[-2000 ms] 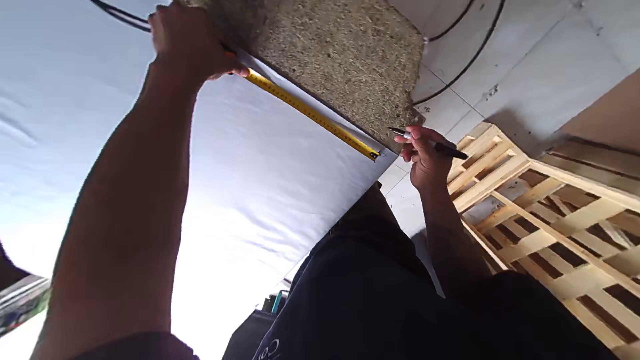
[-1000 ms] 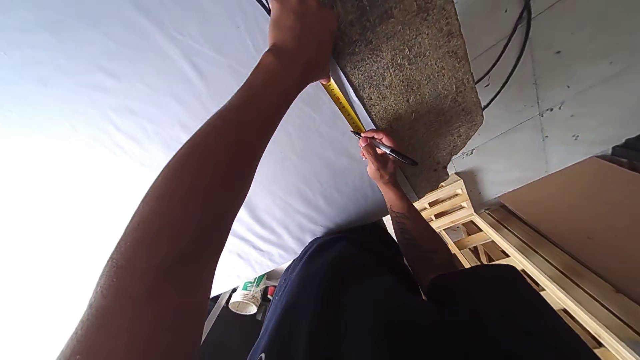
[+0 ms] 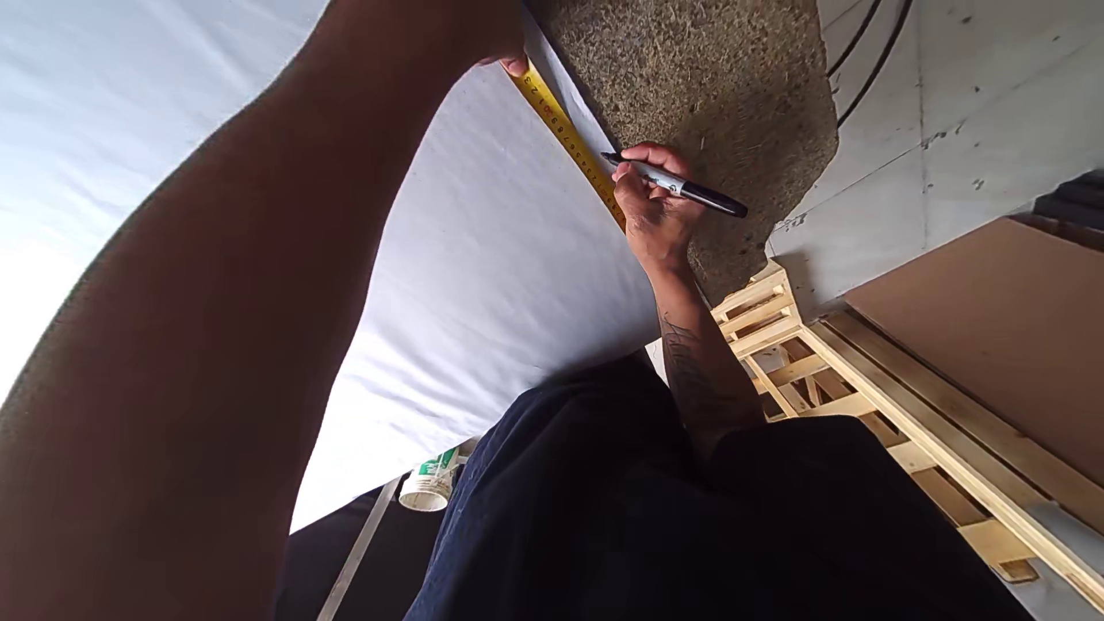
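White fabric (image 3: 517, 259) is spread over a broad surface, its far-right edge beside a rough speckled board or pad (image 3: 690, 78). Along that edge lies a yellow tape measure blade (image 3: 565, 134). At the top, my left hand (image 3: 496, 39) has its fingertips on the blade; most of the hand is in shadow or cut off by the frame, so its grip is hard to read. My right hand (image 3: 660, 207) holds a black-and-grey marker pen (image 3: 664, 179), tip pointing left at the fabric edge beside the tape. The lower part of the blade passes behind my right hand.
Wooden pallets or slatted frames (image 3: 845, 345) stand at the right, with a brown flat sheet (image 3: 992, 319) beside them. Black cables (image 3: 880, 65) run by the tiled floor (image 3: 897, 172). A white and green bucket (image 3: 427, 487) is below the fabric's near edge.
My right hand and the marker have moved up along the tape from its end, where they were two seconds ago. The marker tip now sits beside the blade. The view has shifted considerably.
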